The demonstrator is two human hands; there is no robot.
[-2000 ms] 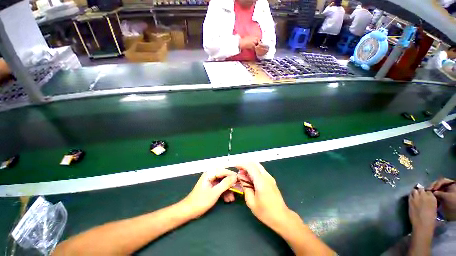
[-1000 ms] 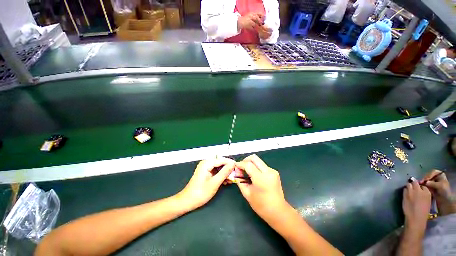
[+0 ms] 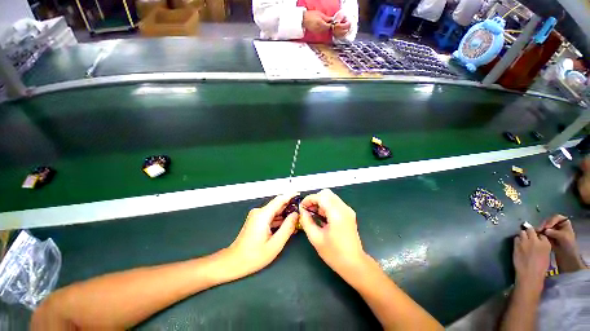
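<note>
My left hand (image 3: 262,236) holds a small glossy black housing (image 3: 292,207) near the white edge strip, between thumb and fingers. A bit of yellow shows beneath it between the hands. My right hand (image 3: 328,226) touches the left fingertips at the housing. A slim dark tool, which looks like tweezers (image 3: 317,214), is pinched in my right fingers. Its tip and the inner parts of the housing are hidden by the fingers.
The green belt (image 3: 226,155) beyond the white strip (image 3: 213,195) carries spaced black units (image 3: 156,166). A clear bag (image 3: 29,268) lies left. Loose small parts (image 3: 486,205) lie right, beside a neighbour's hands (image 3: 532,252). A person sits across the line by gridded trays (image 3: 394,57).
The view has tilted down. Units on the belt have shifted left. The black housing now shows above my left fingers, where before mostly a yellow-edged part showed between the hands.
</note>
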